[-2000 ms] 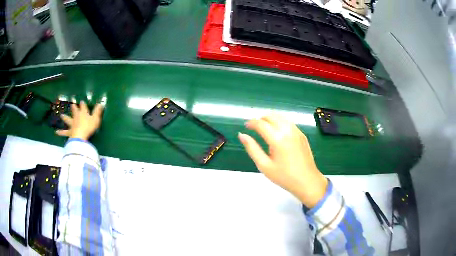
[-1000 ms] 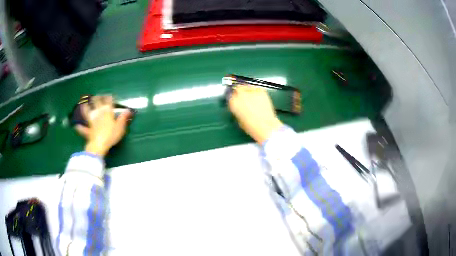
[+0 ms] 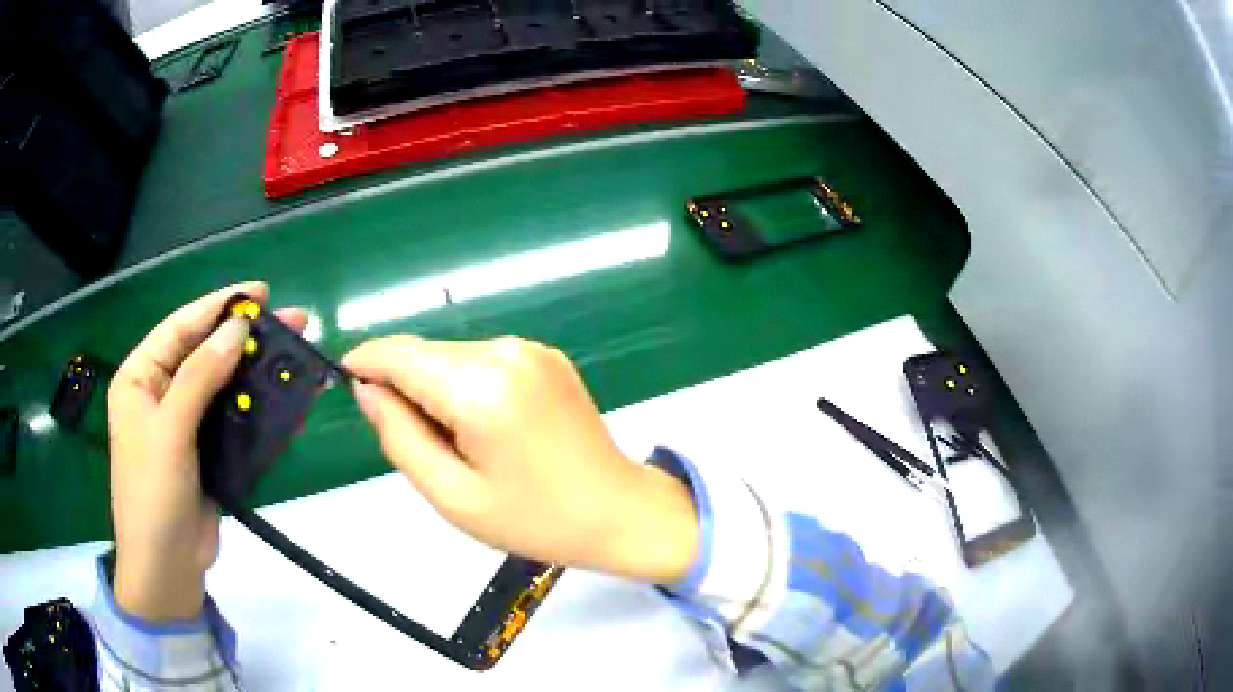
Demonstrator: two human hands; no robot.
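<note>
A black phone middle frame (image 3: 257, 419) with yellow dots at its camera end is held tilted above the white sheet and the belt's near edge. My left hand (image 3: 169, 446) grips its camera end, thumb near the orange corner. My right hand (image 3: 500, 446) pinches the upper side rail with thumb and fingertips; whether a small strip is also pinched there cannot be told. The frame's far end with gold contact areas shows below my right hand, which hides part of the rail.
Green belt (image 3: 541, 318) carries a frame (image 3: 737, 239) at right and small ones at far left. On the white sheet (image 3: 757, 446) lie tweezers (image 3: 872, 439), a right-edge frame (image 3: 949, 385) and set-aside frames (image 3: 52, 652). Behind are a red tray (image 3: 500, 129) and black trays (image 3: 541, 41). Grey cabinet at right.
Both hands were on separate frames on the belt. Now both are on one frame, raised nearer the wearer. Another frame lies on the belt at right, and the view has shifted.
</note>
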